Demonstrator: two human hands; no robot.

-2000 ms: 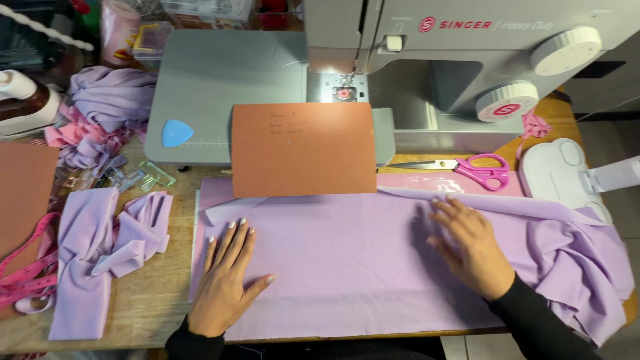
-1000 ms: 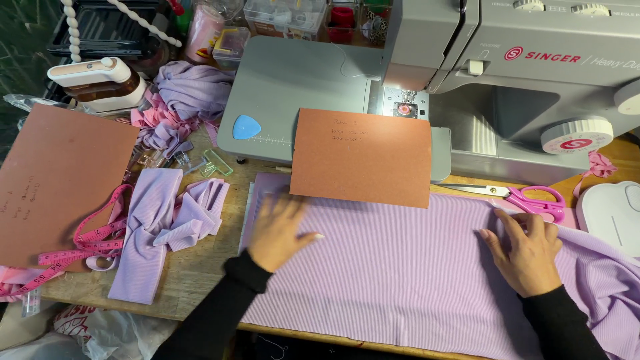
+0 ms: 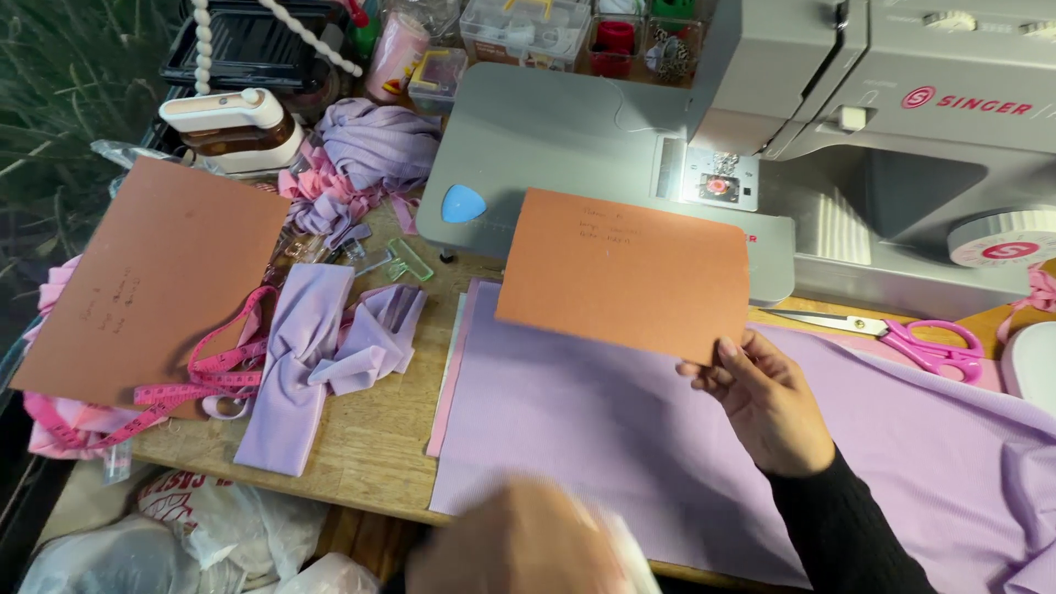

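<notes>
My right hand (image 3: 763,396) pinches the lower right corner of an orange-brown card (image 3: 623,280) with handwriting on it, between thumb and fingers. The card is raised at a tilt over the lilac ribbed fabric (image 3: 569,404) and the sewing machine's bed edge. My left hand (image 3: 520,536) is a blur at the bottom, over the fabric's front edge; a whitish blurred thing shows beside it, and whether the hand holds it is unclear. Fabric scissors with pink handles (image 3: 932,346) lie right of the card. Pink and pale layers show under the lilac fabric's left edge.
The Singer sewing machine (image 3: 891,107) stands behind, a blue triangular piece (image 3: 463,204) on its bed. At left are a second card (image 3: 165,280), a pink measuring tape (image 3: 223,363), a twisted lilac headband (image 3: 297,371), clips (image 3: 408,260), a mini iron (image 3: 235,128) and plastic bags (image 3: 239,528).
My right hand has moved from the fabric to the card and lifted its corner. My left hand has left the fabric by the card and moved down toward the table's front edge.
</notes>
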